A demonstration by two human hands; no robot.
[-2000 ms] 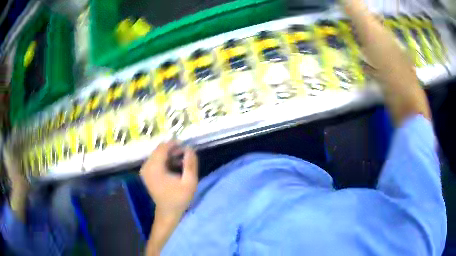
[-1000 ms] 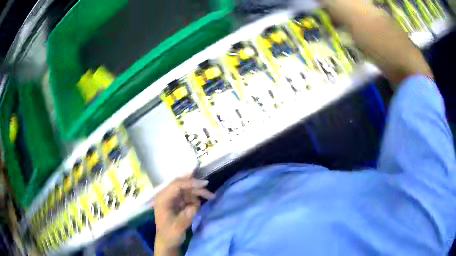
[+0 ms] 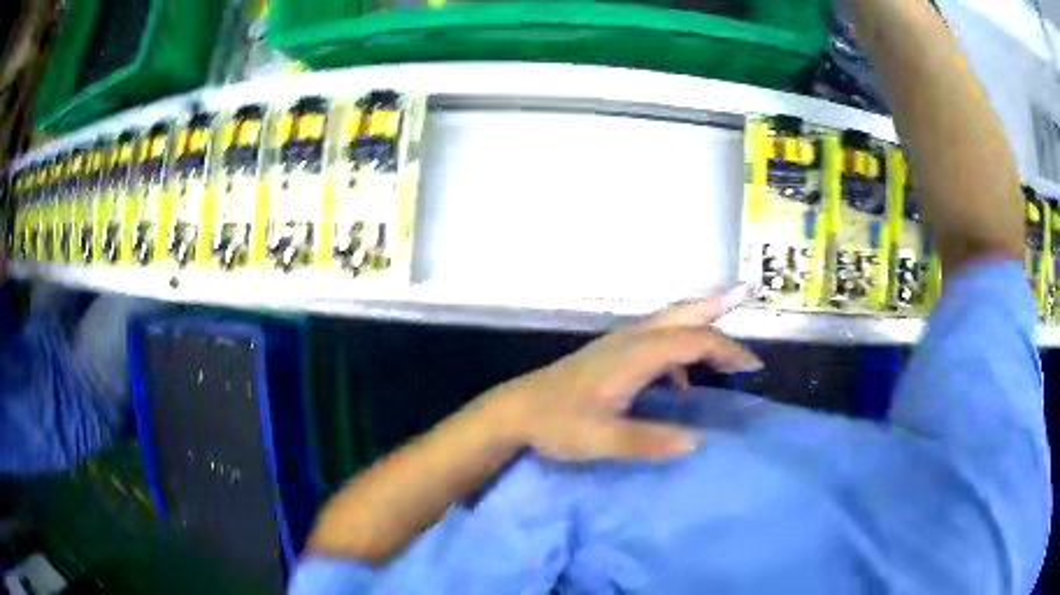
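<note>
Circuit boards with yellow strips stand side by side on the white line surface, in a group at the right and a longer row at the left. A wide bare stretch lies between them. My left hand is open and empty, palm down, fingers apart. Its index fingertip is at the metal edge by the lower left corner of the right group; whether it touches the board I cannot tell. My right forearm reaches up across the right boards. My right hand is cut off by the top edge.
A green tray stands behind the line, with another green tray at the far left. The line's metal edge runs in front of my body. A blue-rimmed dark bin is below it. Another person's blue sleeve shows at the left.
The view has turned. My left hand has moved right along the edge and its fingers have spread. The gap between the two board groups is wider. My right hand has gone out of view.
</note>
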